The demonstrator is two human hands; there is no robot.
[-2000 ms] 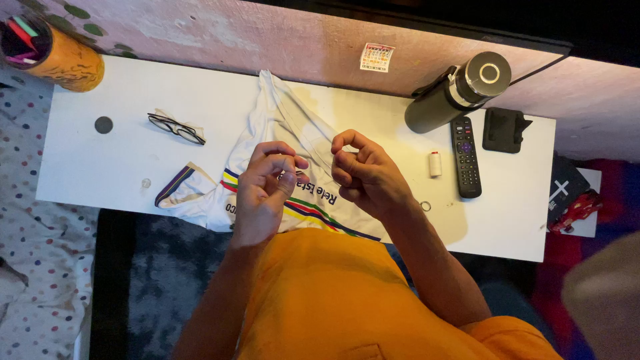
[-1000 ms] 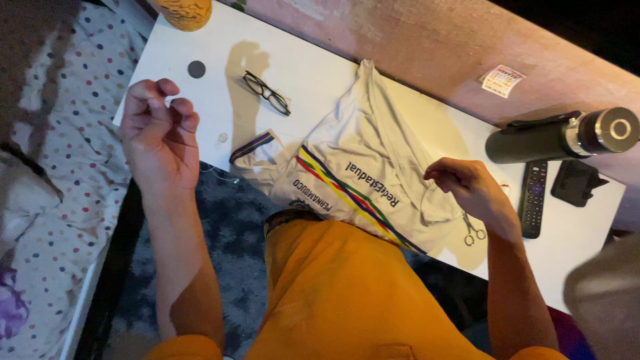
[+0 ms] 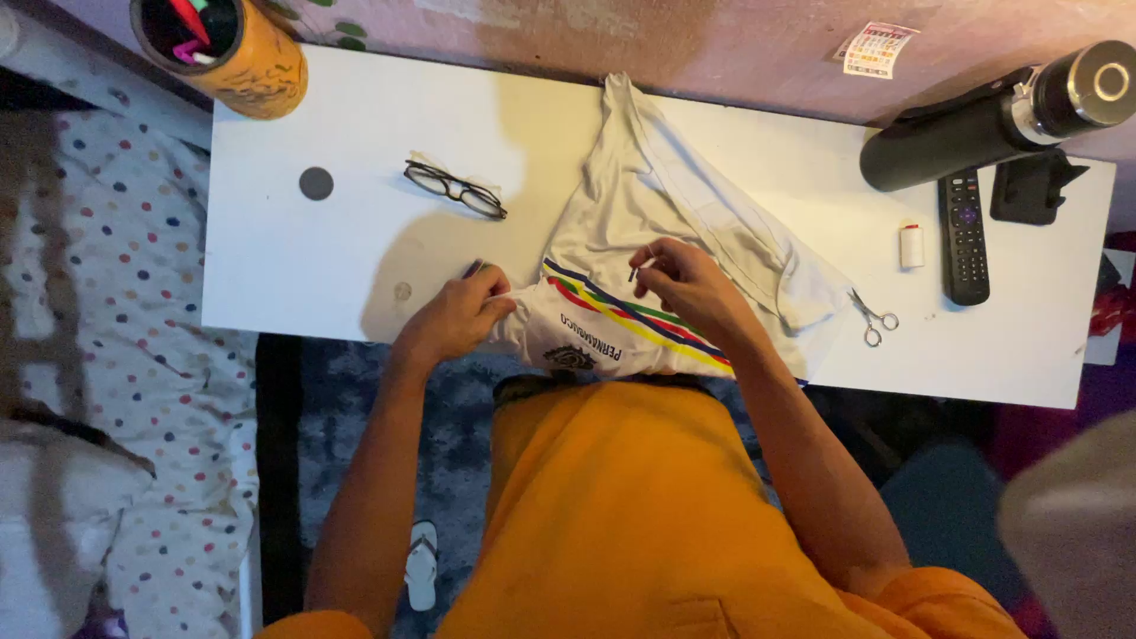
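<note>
A white shirt (image 3: 612, 177) with coloured stripes and dark printing lies on the white table, its lower part at the front edge. My left hand (image 3: 457, 315) pinches the shirt's sleeve at its left side. Over the stripes is my right hand (image 3: 688, 284), thumb and fingertips drawn together; something thin may be between them, too small to make out. Small metal scissors (image 3: 873, 319) lie just right of the shirt, blades partly apart. A spool of white thread (image 3: 911, 246) stands or lies farther right; which one, I cannot tell.
Eyeglasses (image 3: 455, 186) and a dark round disc (image 3: 316, 184) lie on the left of the table (image 3: 266, 266). An orange pen holder (image 3: 266, 71) stands at the back left corner. At the right are a dark bottle (image 3: 950, 142), a remote control (image 3: 965, 240) and a black stand (image 3: 1025, 191).
My left hand has come down from the raised position at the left onto the shirt's sleeve and taken hold of it. The right hand has moved left, over the stripes.
</note>
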